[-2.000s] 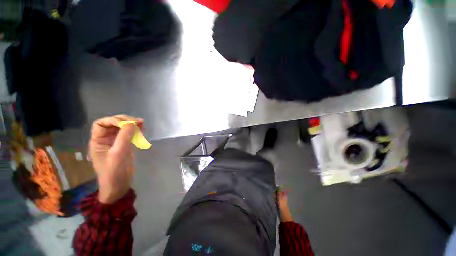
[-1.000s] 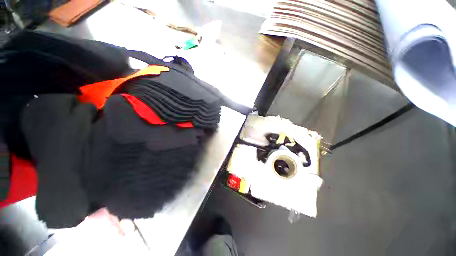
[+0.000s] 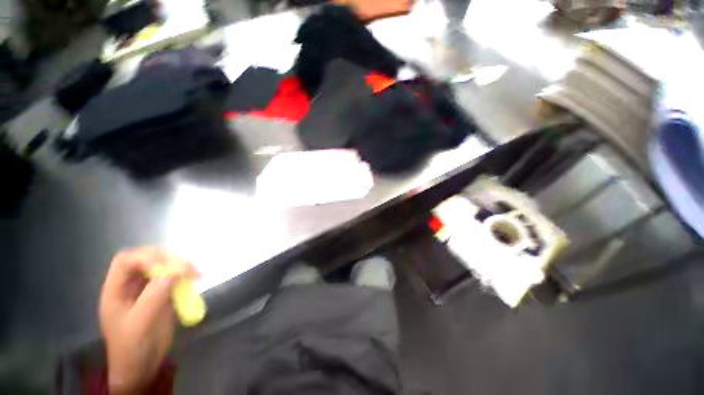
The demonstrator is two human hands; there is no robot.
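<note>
My left hand (image 3: 139,316) is at the lower left, in front of the steel table's edge, blurred. Its thumb and fingers pinch a small yellow strip (image 3: 187,299) that hangs down. My right hand is not in view. A white template (image 3: 315,177) lies flat on the table (image 3: 270,224) near its front edge. Behind it a pile of black panels (image 3: 405,127) with red and orange bits stands on the table. Another dark pile (image 3: 154,116) lies to the left.
A pale bin or stool with a tape roll (image 3: 506,230) stands right of the table edge. Stacked sheets (image 3: 602,92) are on a rack at the upper right, beside a rolled sheet (image 3: 683,166). My dark apron (image 3: 324,339) and shoes show below.
The view swung right, then back left and farther over the table. My left hand is in view again with the yellow strip, as two seconds before. My right hand has left the view.
</note>
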